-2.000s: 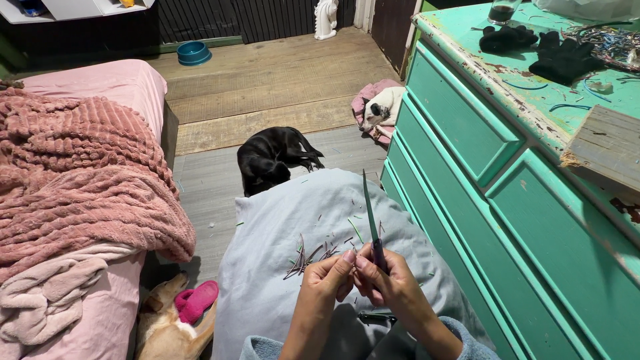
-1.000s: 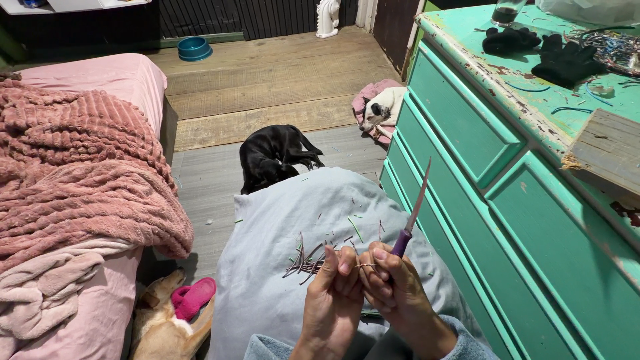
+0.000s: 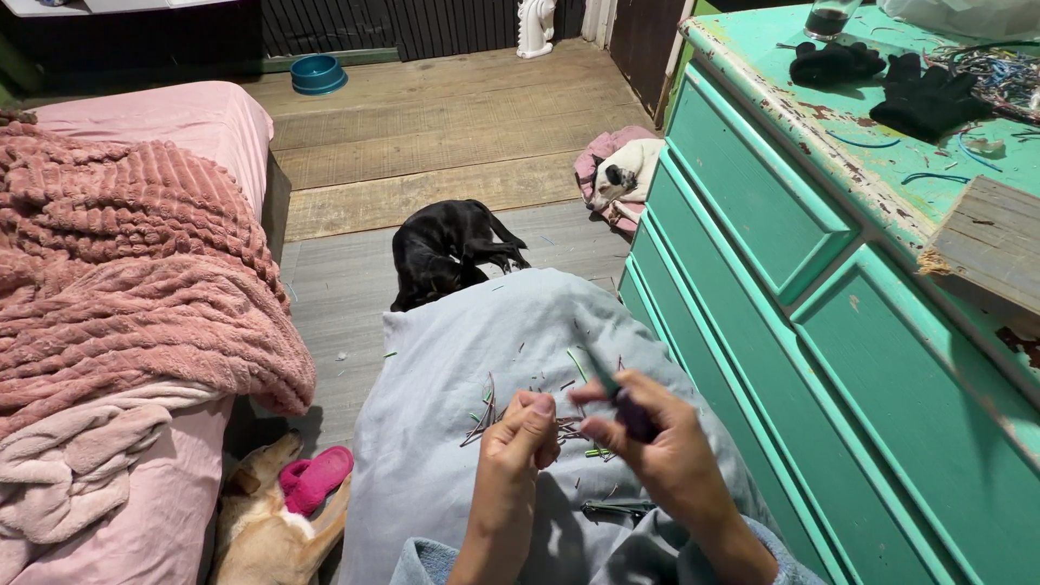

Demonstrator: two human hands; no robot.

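Observation:
My right hand (image 3: 662, 439) grips the dark purple handle of a knife (image 3: 605, 366), its blurred narrow blade pointing up and left. Close beside it, my left hand (image 3: 520, 439) is closed with thumb against fingers; whether it pinches something small cannot be seen. Beneath both hands a light blue cloth (image 3: 463, 349) covers my lap. Scattered on it are thin wire insulation pieces (image 3: 484, 418), dark and purplish, with a few green ones (image 3: 600, 452). A dark tool (image 3: 617, 509), its kind unclear, lies on the cloth below my right hand.
A green dresser (image 3: 812, 325) stands at right, bearing black gloves (image 3: 926, 97), tangled wires (image 3: 999, 73) and a wooden block (image 3: 991, 236). A bed with a pink blanket (image 3: 146, 284) is at left. A black dog (image 3: 447, 248), white dog (image 3: 630, 171) and tan dog (image 3: 264, 528) lie on the floor.
My hands were together one second ago; now they are apart, with the right hand and knife moved to the right of the left hand. The blade now leans left.

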